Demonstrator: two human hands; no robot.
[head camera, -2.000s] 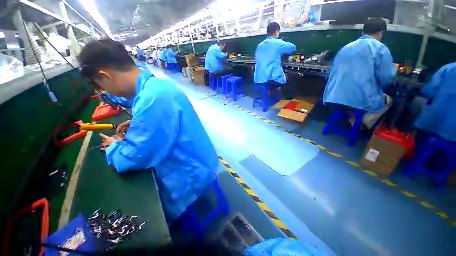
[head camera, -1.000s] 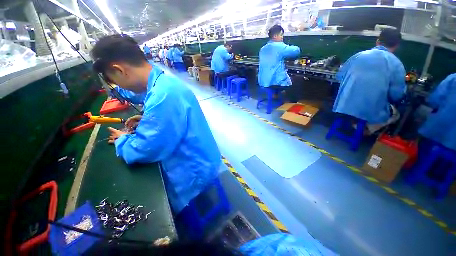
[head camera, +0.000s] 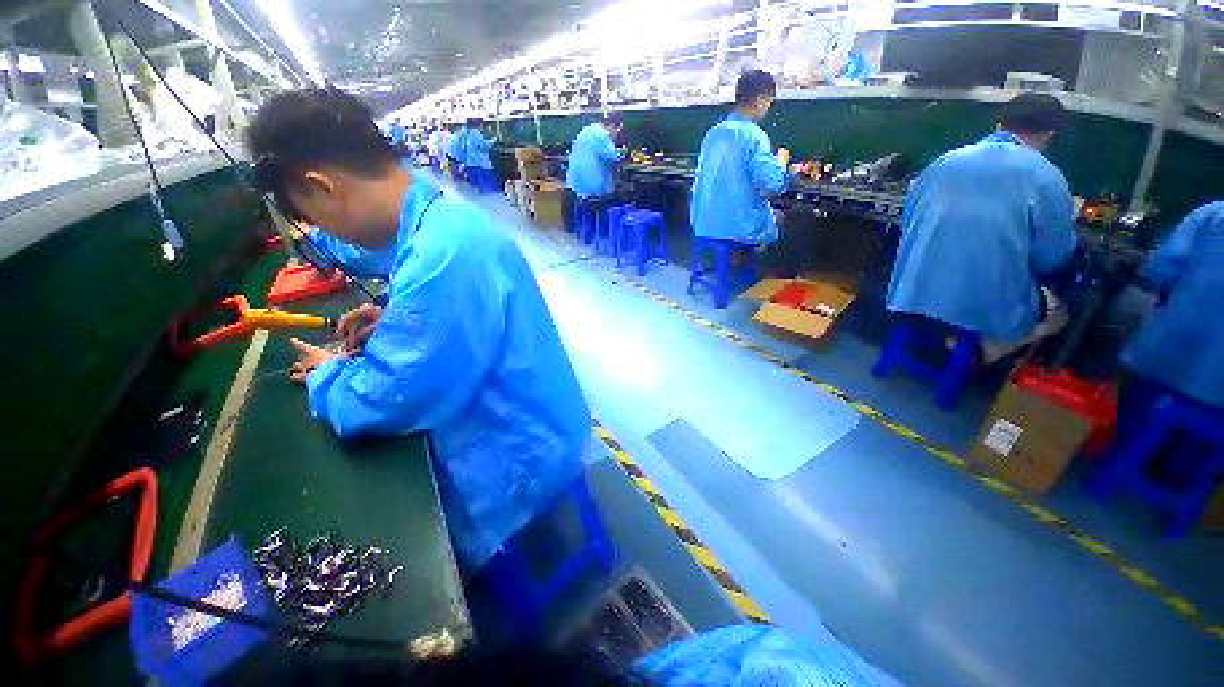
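Neither of my hands can be made out; only a blue sleeve (head camera: 758, 660) shows at the bottom edge. Nearest in front of me, a loose heap of small metal-and-black parts (head camera: 322, 580) lies on the green bench (head camera: 352, 490). A blue parts bin (head camera: 201, 620) with small pale pieces in it stands left of the heap, with a black cord across it. A red frame (head camera: 141, 530) lies at the far left. A clear tray with dark pieces (head camera: 624, 615) is at the bottom centre, partly cut off.
A neighbouring worker (head camera: 450, 336) in a blue smock bends over the bench, hands at small parts near a yellow-orange screwdriver (head camera: 285, 320). Another red frame (head camera: 201, 329) lies behind. Stools (head camera: 642, 238), open cartons (head camera: 801, 306) and seated workers line the aisle on the right.
The view has swung slightly left, so the bench and neighbouring worker sit further right than two seconds ago. A worker across the aisle has lowered an arm.
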